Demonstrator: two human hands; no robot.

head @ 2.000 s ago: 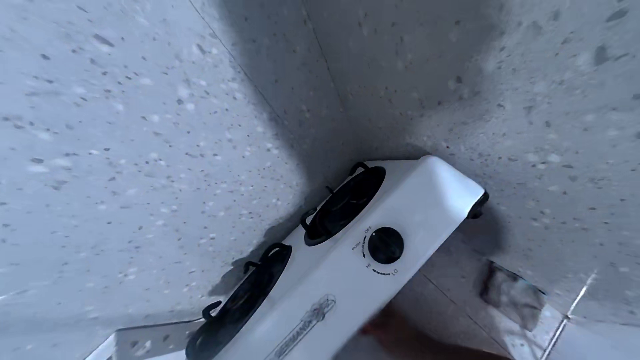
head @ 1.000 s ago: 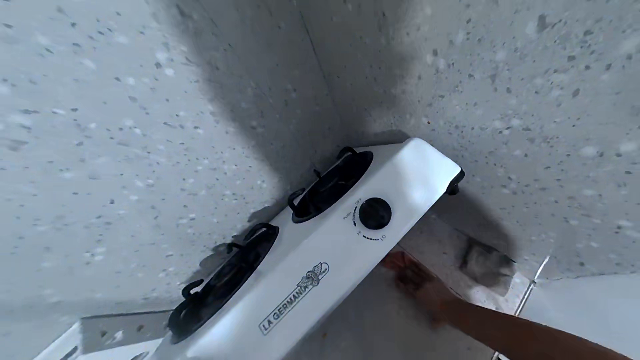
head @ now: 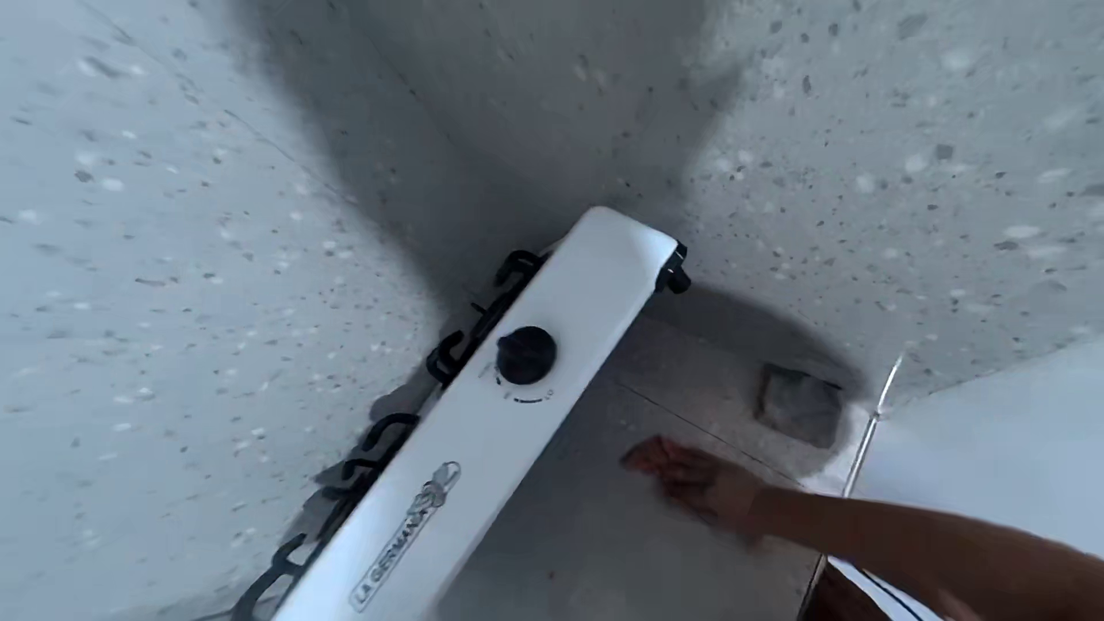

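A white La Germania gas stove (head: 483,414) stands tilted across the view, its front panel facing me, with a black control knob (head: 526,354) near its upper end. Black pan supports (head: 379,466) stick out along its left side, and a black fitting (head: 674,269) sits at its upper right corner. My right hand (head: 690,483) reaches in from the lower right and is right of the stove, apart from it, over the grey surface. The hand is blurred, its fingers partly bent, with nothing seen in it. My left hand is not in view.
Speckled grey terrazzo-like walls or slabs (head: 906,172) meet in a shadowed corner behind the stove. A dark square patch or piece (head: 800,405) lies right of the stove, beside a thin metal edge strip (head: 862,444). White material is at the far right.
My right hand, beside the stove's lower edge a second ago, is now farther from the stove. The view has shifted, showing the stove more from its front.
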